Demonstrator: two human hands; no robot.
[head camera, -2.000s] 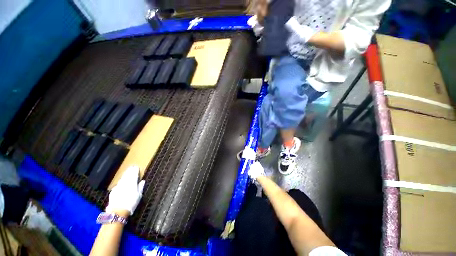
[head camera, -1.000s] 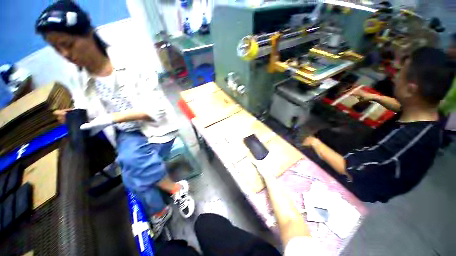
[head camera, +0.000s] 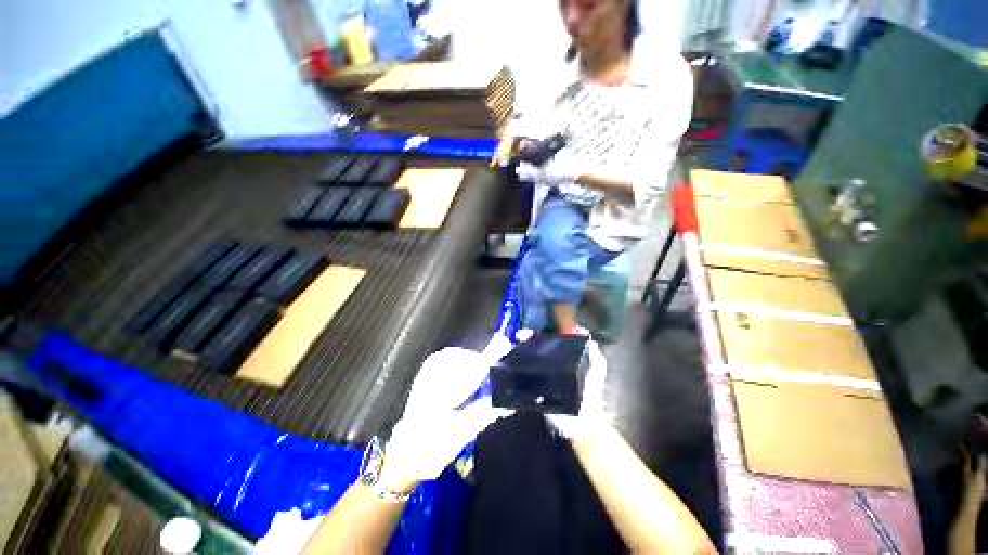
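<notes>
A black housing (head camera: 540, 374) is held over my lap, its end face towards me. My right hand (head camera: 586, 403), in a white glove, grips its right side and underside. My left hand (head camera: 446, 403), also gloved, is at its left side, with fingers reaching behind the edge; whether it holds a thin tool cannot be seen. More black housings (head camera: 241, 309) stand in rows on a cardboard sheet (head camera: 301, 327) on the mesh belt, with a second group (head camera: 347, 206) on another sheet (head camera: 432, 198) farther back.
Blue plastic sheeting (head camera: 206, 450) edges the belt (head camera: 358, 374). The pink bench (head camera: 802, 515) at right bears cardboard (head camera: 813, 428) with white strips and a thin metal tool (head camera: 875, 520). A seated person (head camera: 612, 141) works beyond the belt's end. Cardboard stacks stand at lower left and behind the belt.
My right hand has come back from the pink bench with a black housing. The view has swung left again, and my left hand has left the belt's cardboard for the housing.
</notes>
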